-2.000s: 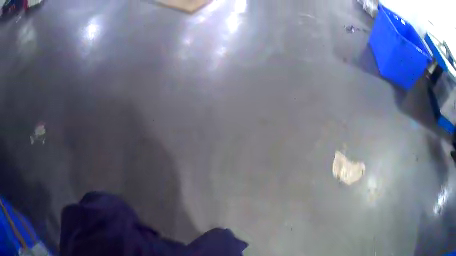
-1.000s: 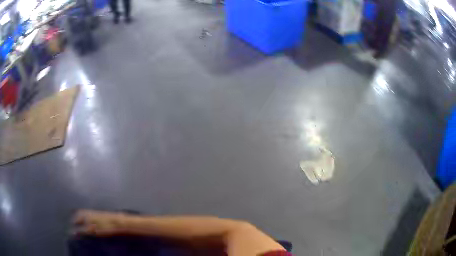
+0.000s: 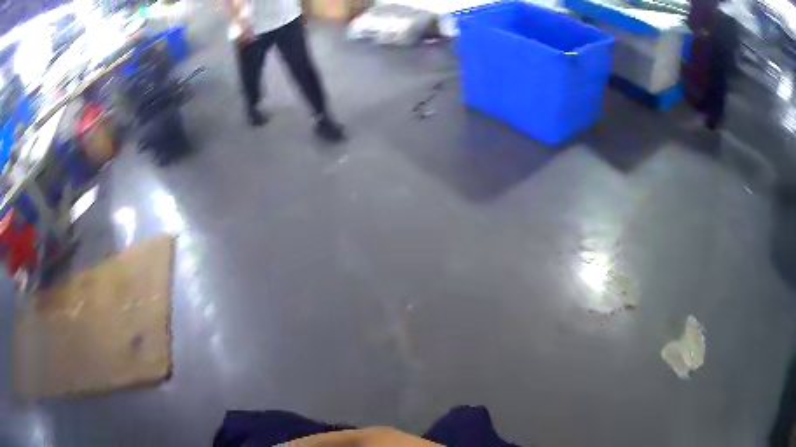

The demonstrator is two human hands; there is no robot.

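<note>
Dark navy cloth (image 3: pixel 269 428) shows at the bottom edge of the head view, with a second dark part further right. Whether it is a carried garment or my own clothing I cannot tell. A bare forearm (image 3: pixel 367 437) crosses low between the two dark parts, cut off by the frame. Neither of my hands is in the picture, so what they hold is hidden.
A tan board (image 3: pixel 106 323) lies on the grey floor at the left. A blue bin (image 3: pixel 537 83) stands ahead. A person (image 3: pixel 284 65) in dark trousers walks at the upper left; another dark-clothed figure (image 3: pixel 711 61) stands upper right. A pale scrap (image 3: pixel 686 347) lies at the right.
The view has turned and tilted up; the board and bin show more fully. The walking person appears nearer. The forearm and hand seen a second ago have dropped mostly out of the picture.
</note>
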